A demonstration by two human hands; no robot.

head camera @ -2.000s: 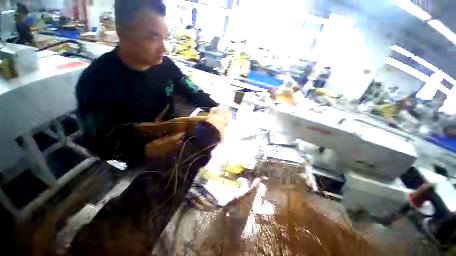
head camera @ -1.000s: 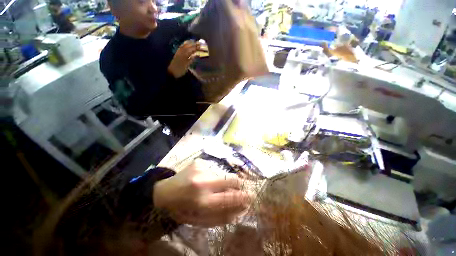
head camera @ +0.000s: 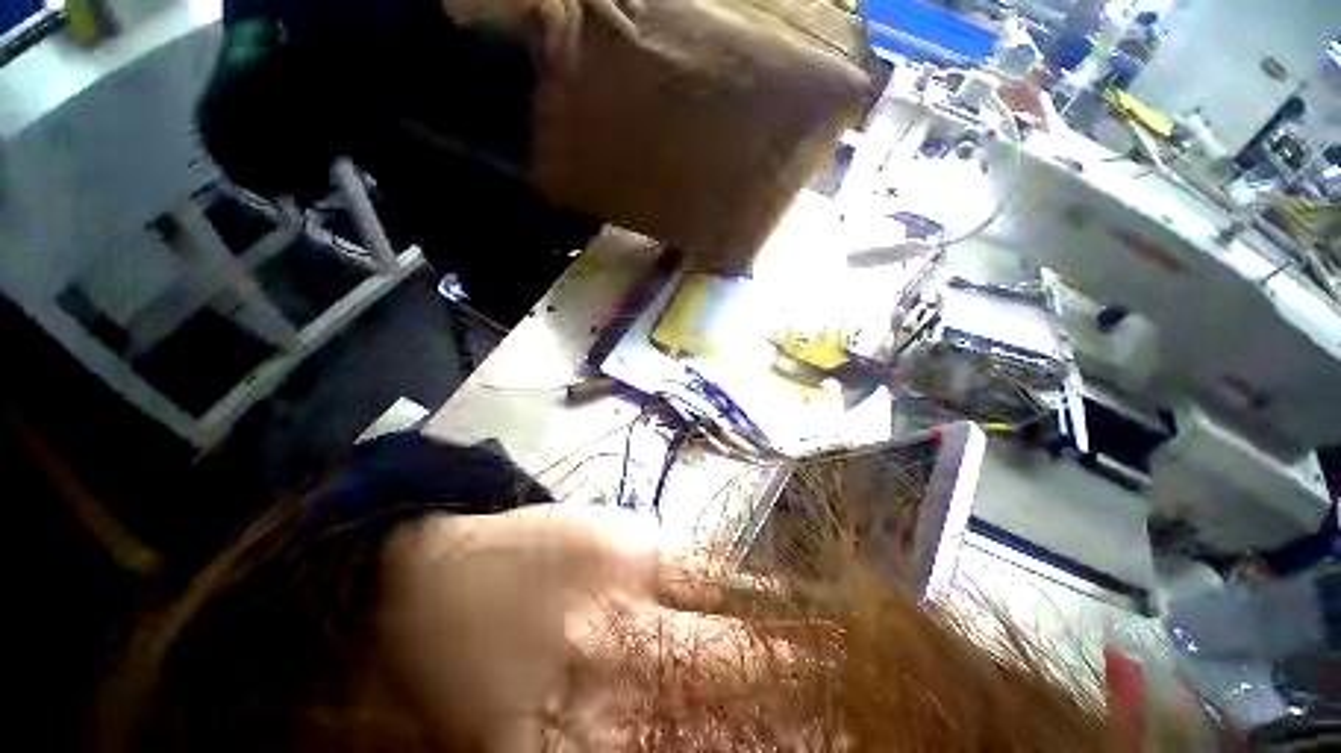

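My left hand (head camera: 588, 618), with a dark sleeve, is large and blurred at the bottom centre-left. Its fingers reach right beneath loose hair strands; whether they hold anything cannot be told. A brown mass (head camera: 956, 655) lies beside the fingers at the bottom; hair or brown material cannot be told apart. My right hand is not seen. Just beyond is a dark panel with a pale raised edge (head camera: 953, 508). Black cords and thin tools (head camera: 713, 405) lie on the white table (head camera: 515, 361), near yellow pieces (head camera: 809, 350).
Opposite, a person in black holds a brown bag (head camera: 677, 125) over the table's far edge. A white sewing machine arm (head camera: 1147, 243) runs along the right, with a metal frame (head camera: 1015, 331) below its left part. A white stand (head camera: 280, 353) is at the left.
The view has tilted down and come closer to the table. My left hand looks larger and lower. The other person's brown bag is lowered from its raised position one second ago.
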